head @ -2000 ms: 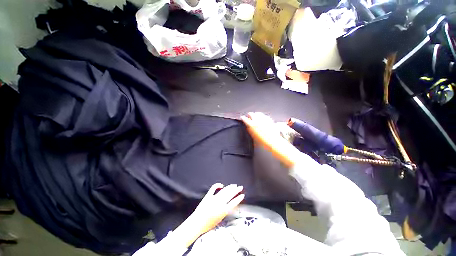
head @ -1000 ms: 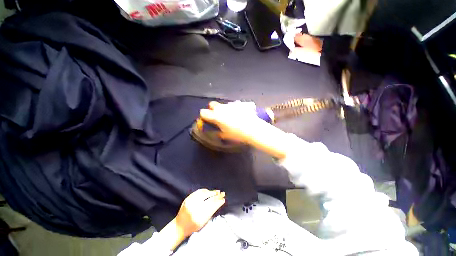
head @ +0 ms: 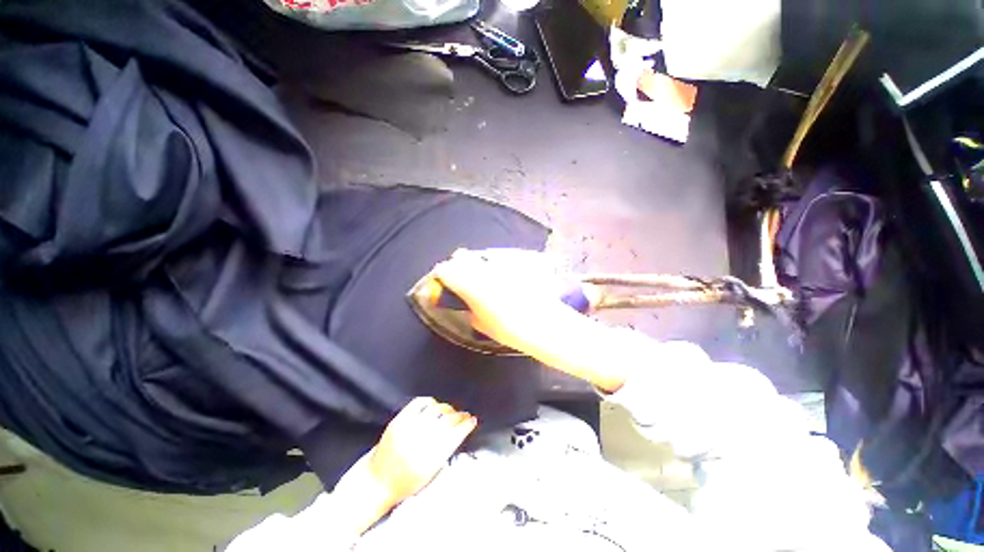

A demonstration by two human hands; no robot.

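Observation:
A navy-black garment panel (head: 378, 313) lies on the dark table cover, joined at its left to the large draped pile of navy cloth (head: 140, 205). My right hand (head: 486, 297) is closed round the handle of the steam iron (head: 459, 332), whose pointed end faces left on the panel. The hand hides most of the iron. My left hand (head: 421, 440) rests at the panel's near edge, fingers bent; whether it pinches the cloth I cannot tell.
Scissors (head: 516, 71), a mobile phone (head: 573, 54), paper scraps (head: 660, 106) and a plastic bag (head: 378, 9) lie at the back. A fabric scrap (head: 394, 92) is near the scissors. The steam hose (head: 669, 293) runs right to a hose support (head: 825, 99), beside dark garments (head: 842, 248).
Two seconds ago the right hand was flat on the panel's right edge with the iron beside it; now it holds the iron on the panel. Since one second ago, the iron has moved slightly nearer me.

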